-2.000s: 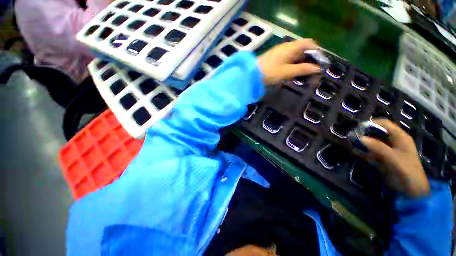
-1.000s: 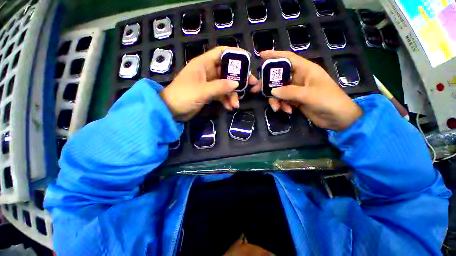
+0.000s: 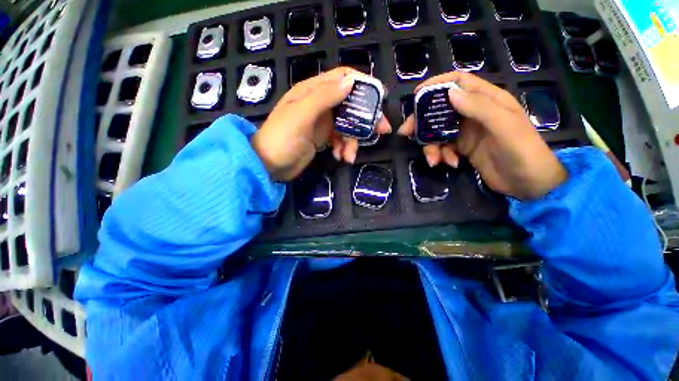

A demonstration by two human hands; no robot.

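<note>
My left hand (image 3: 301, 126) holds a smartwatch unit (image 3: 360, 109) without strap, screen up, with its thumb at the upper left of the case. My right hand (image 3: 502, 130) holds a second smartwatch unit (image 3: 437, 113), thumb on the upper right of its screen. Both screens are dark with small lines of light text, too small to read. The two watches are side by side and apart, above the black foam tray (image 3: 339, 218). The tray holds many dark-faced watches. Several silver face-down watches (image 3: 254, 83) with round dark centres lie in its far left pockets.
White foam trays (image 3: 67, 171) with dark watches are stacked at left, with a blue layer (image 3: 91, 111) between. At right are a pale box (image 3: 642, 56) with a bright screen, a pen (image 3: 604, 149), a white cable and more watches (image 3: 582, 56).
Both hands now hold the watches slightly farther apart. The screens changed from a square code to lines of text. Earlier, the hands were apart over the tray, and the view was turned toward the left trays.
</note>
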